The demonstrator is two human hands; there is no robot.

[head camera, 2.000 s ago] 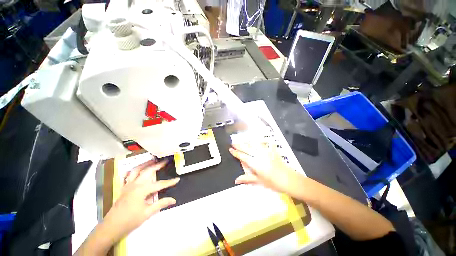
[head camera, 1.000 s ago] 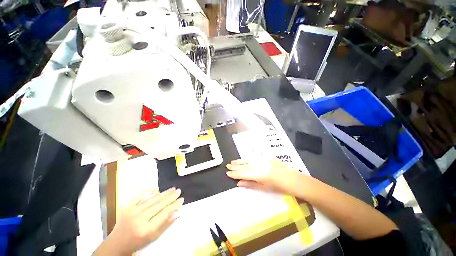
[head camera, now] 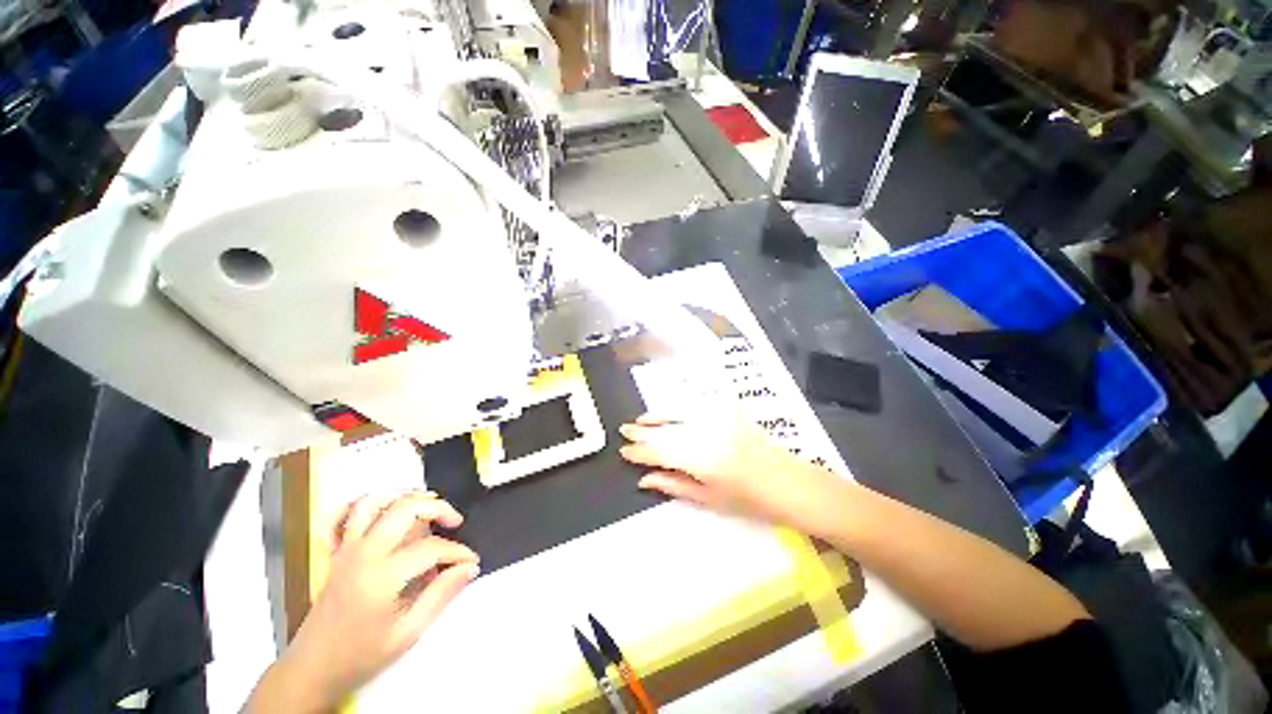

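A black panel (head camera: pixel 558 505) lies flat on the white template board (head camera: pixel 488 644) under the machine head. The white-and-yellow clamp frame (head camera: pixel 593 419) rests on the panel, with black showing in its window. My left hand (head camera: pixel 388 579) is at the panel's left edge, fingers bent with tips near its lower left corner; whether it pinches the edge is unclear. My right hand (head camera: pixel 705 453) lies on the panel's right edge, fingers together and extended. Snips (head camera: pixel 600 664) with dark blades and an orange part lie on the board's front edge.
The white sewing machine head (head camera: pixel 349 265) with a red logo stands close above the panel. A small black piece (head camera: pixel 844 380) lies on the dark tabletop. A blue bin (head camera: pixel 1123 366) at right holds black pieces and pale strips. A tilted screen (head camera: pixel 848 140) stands behind. Black fabric lies at left.
My left hand first drew back from beside the clamp frame, then its fingers bent at the panel's left edge. My right hand stays on the right side. The view has shifted slightly.
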